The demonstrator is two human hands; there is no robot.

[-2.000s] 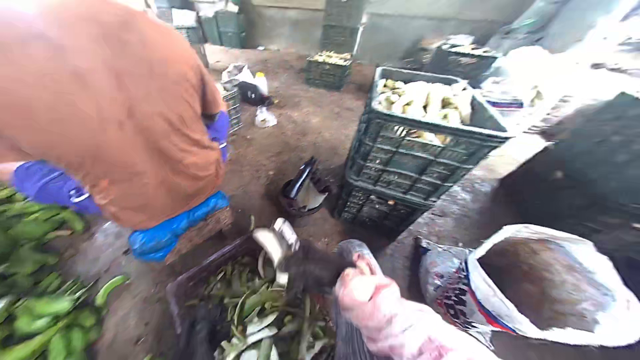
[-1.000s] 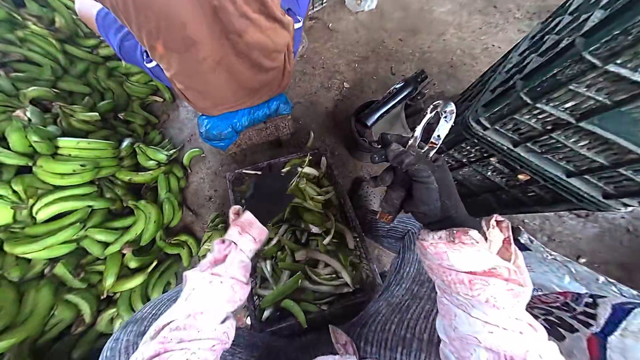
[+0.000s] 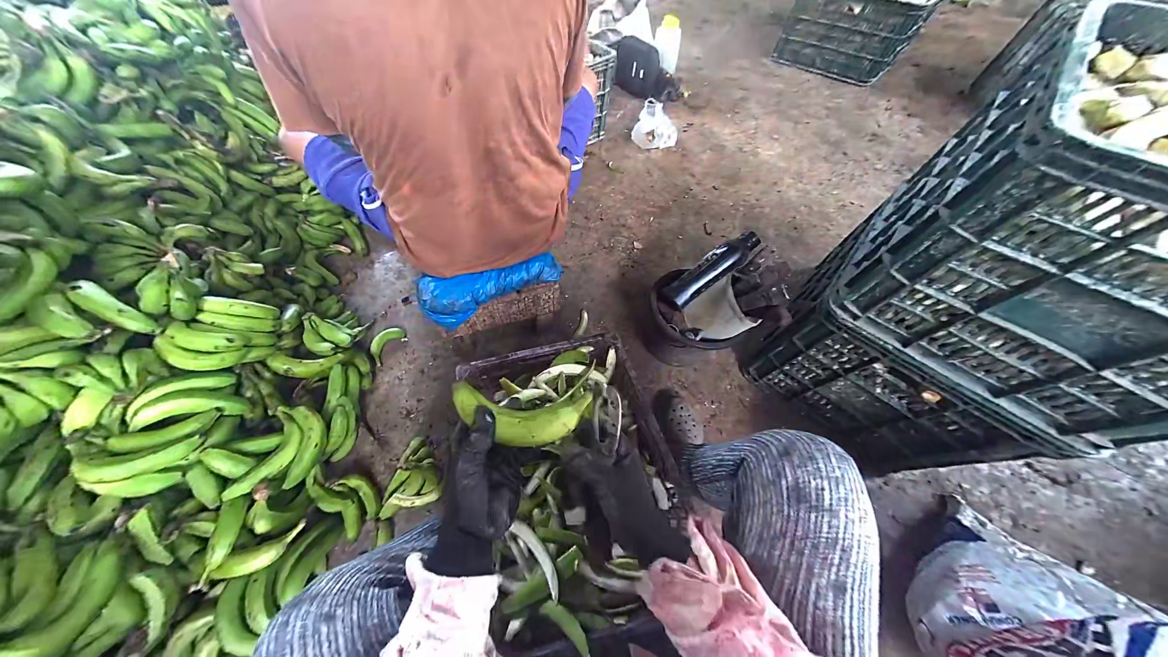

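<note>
My left hand [image 3: 479, 488], in a black glove, grips the left end of a green plantain [image 3: 525, 420]. A metal peeler [image 3: 609, 415] is held in my right hand [image 3: 625, 493], also gloved in black, by the fruit's right end. Both hands are over a dark plastic crate [image 3: 652, 415] that holds green and pale peels [image 3: 547, 538]. The crate stands on the floor between my knees. Left of it lies a large heap of green plantains [image 3: 182, 401].
A person in a brown shirt [image 3: 447, 119] sits ahead on a low stool [image 3: 506, 308]. Stacked green crates [image 3: 976, 301] with peeled plantains [image 3: 1131, 82] stand at the right. A black basin [image 3: 675, 342] is beside them, and a printed sack [image 3: 1031, 593] lies lower right.
My left hand now has a plantain in it; one second ago none showed there. My right hand has moved from beside the stacked crates to over the peel crate, with the peeler.
</note>
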